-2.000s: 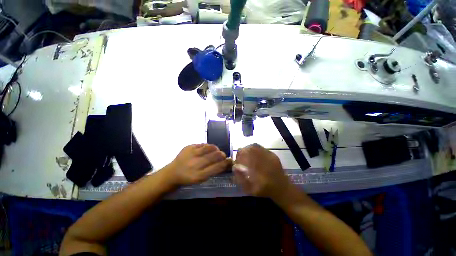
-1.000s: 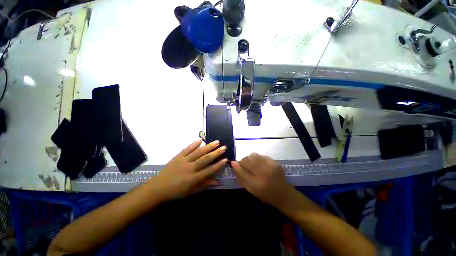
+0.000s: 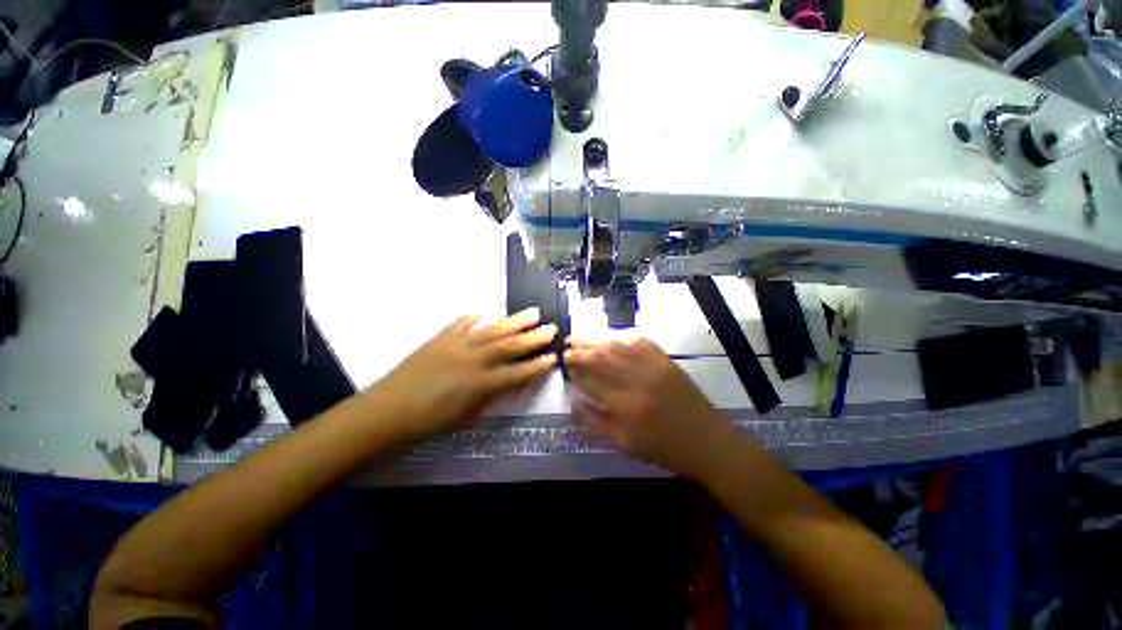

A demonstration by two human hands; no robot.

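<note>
A black fabric panel (image 3: 534,281) lies on the white bed, its upper part beside the presser foot and needle area (image 3: 575,281) of the sewing machine. My left hand (image 3: 484,358) lies flat on the panel's lower left part, fingers pressing it down. My right hand (image 3: 628,386) is at the panel's lower right edge, with finger and thumb pinched on it; the fingers hide the grip and the panel's lower end. Whether a narrow strip lies along that edge cannot be told.
A fanned stack of black panels (image 3: 270,302) lies left. Black strips (image 3: 735,343) and snips (image 3: 837,361) lie right of the needle, a dark rectangular item (image 3: 978,367) farther right. A grey ruler strip (image 3: 505,438) runs along the front edge. A blue round part (image 3: 508,116) sits left of the head.
The panel has moved away from me, farther past the needle, and both hands have moved up with it. The camera view has also shifted.
</note>
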